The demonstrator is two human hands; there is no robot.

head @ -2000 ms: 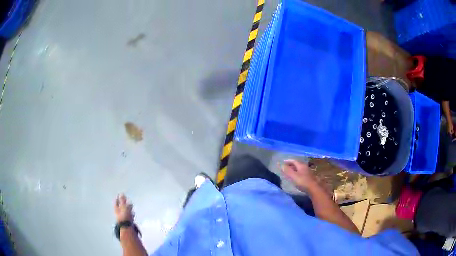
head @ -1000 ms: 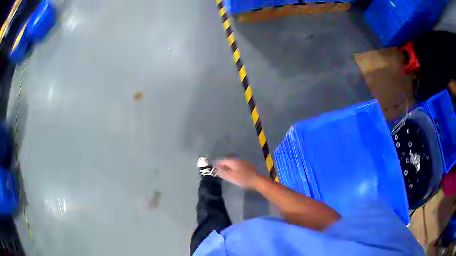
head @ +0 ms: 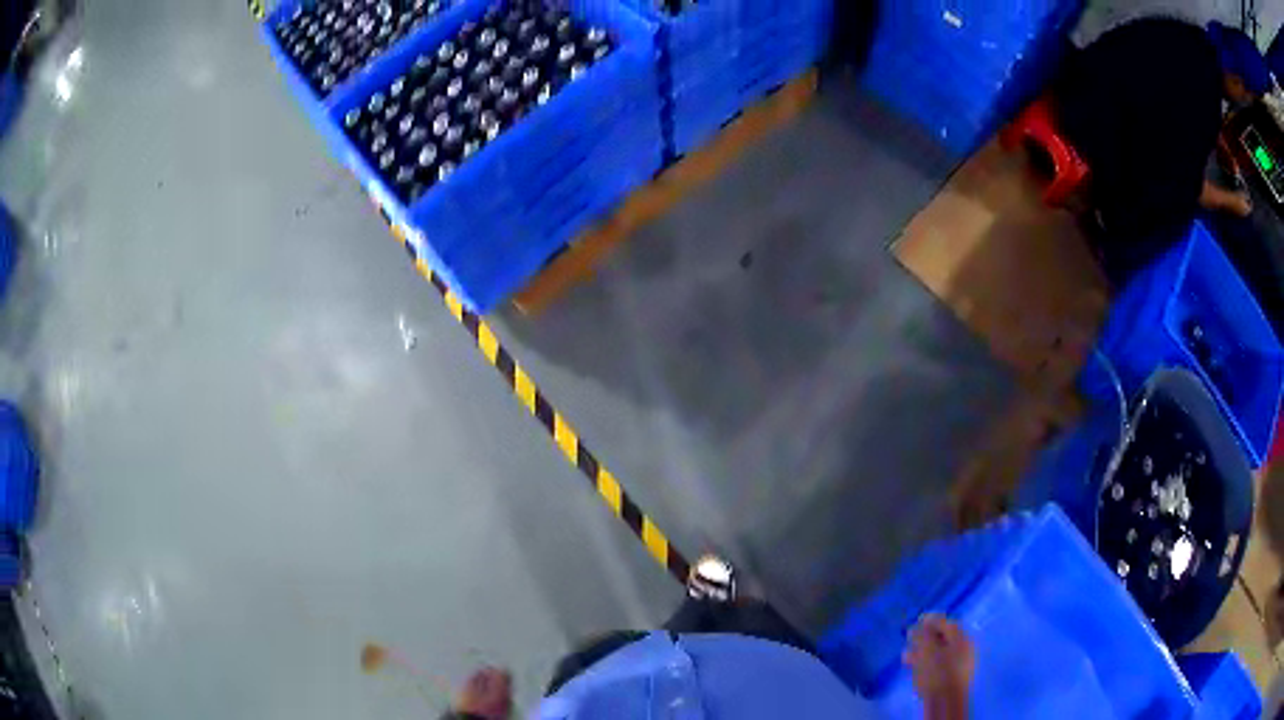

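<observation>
A blue tray (head: pixel 1049 626) without visible balls sits on a stack at the lower right, cut off by the bottom edge. My right hand (head: pixel 939 658) is over the tray's left side, fingers partly bent, with nothing visible in it; I cannot tell if it touches the tray. My left hand (head: pixel 486 692) is small, blurred and cut off at the bottom edge, over the floor, its fingers unclear. A deep tub (head: pixel 1228 471) right of the tray holds black balls (head: pixel 1148 528) and a crumpled whitish piece (head: pixel 1172 495).
Stacked blue trays (head: pixel 542 211) with rows of black balls stand at the upper left, on brown board beside striped tape (head: pixel 566 436). More blue stacks (head: pixel 943 71) stand behind. A person in dark clothing (head: pixel 1148 127) is at the upper right by another blue tray (head: pixel 1225 338).
The view has turned and advanced toward the filled trays, which now show at the top. The working tray and tub have shifted down in view. My left hand has appeared; my right hand is now over the tray.
</observation>
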